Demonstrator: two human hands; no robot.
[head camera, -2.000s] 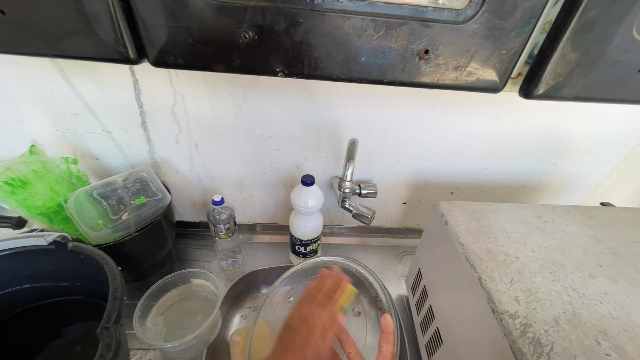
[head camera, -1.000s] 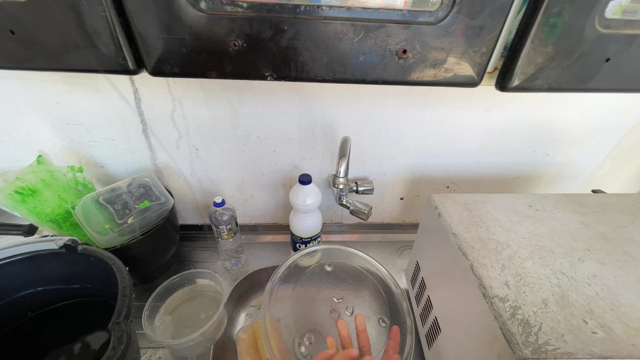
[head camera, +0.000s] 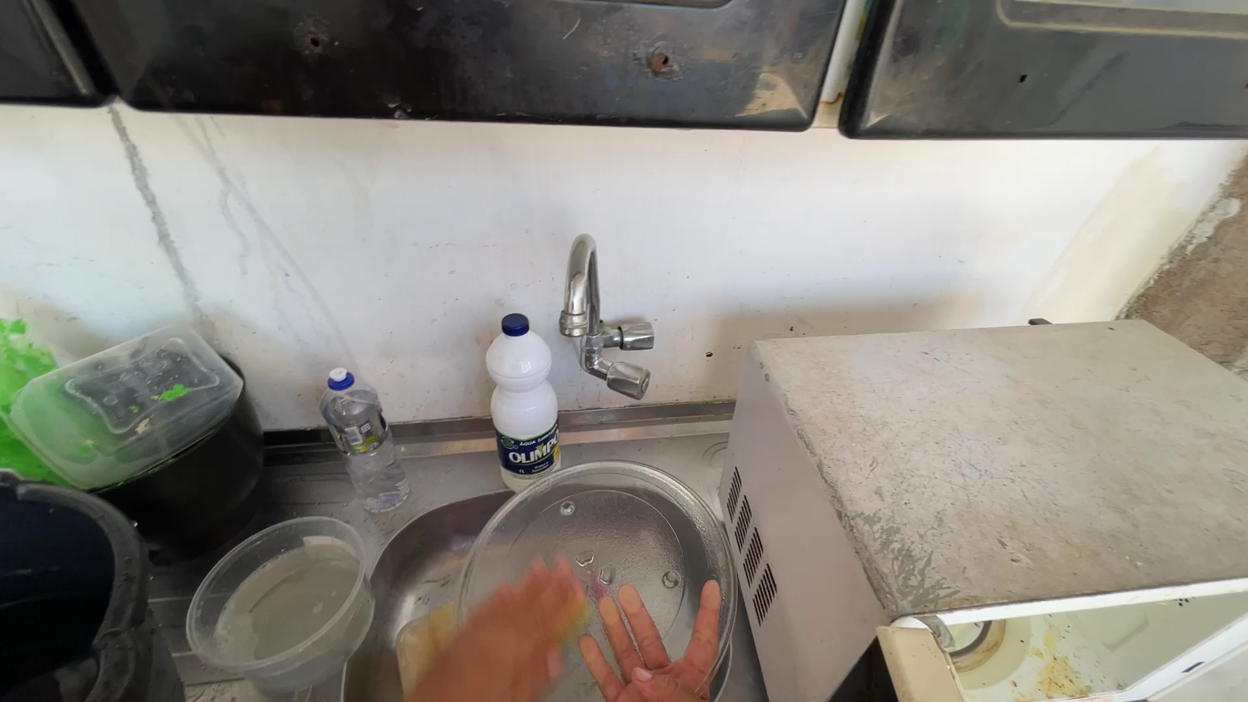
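Note:
My left hand (head camera: 512, 634), blurred, lies over the round clear glass microwave turntable plate (head camera: 624, 497). A yellow edge, apparently a sponge (head camera: 582, 616), shows at its fingers. My right hand (head camera: 658, 648) is palm up with fingers spread against the plate's underside, seen through the glass. The plate is tilted above the stainless steel sink (head camera: 414, 546). Something yellowish lies in the basin, partly hidden by my left hand. Behind the plate stands a white Olimpo bottle (head camera: 522, 400) with a blue cap, below a chrome wall tap (head camera: 583, 292).
Left of the sink are a clear plastic tub of cloudy liquid (head camera: 283, 604), a clear bottle (head camera: 366, 439), a dark bucket (head camera: 127, 575) and a black pot (head camera: 214, 497) with a clear container (head camera: 127, 405). A microwave (head camera: 1024, 429) borders the right; black cabinets (head camera: 468, 68) hang above.
One second ago the plate's middle was uncovered; now my left hand is over its lower left part. My right hand stays beneath the plate. More of the microwave shows.

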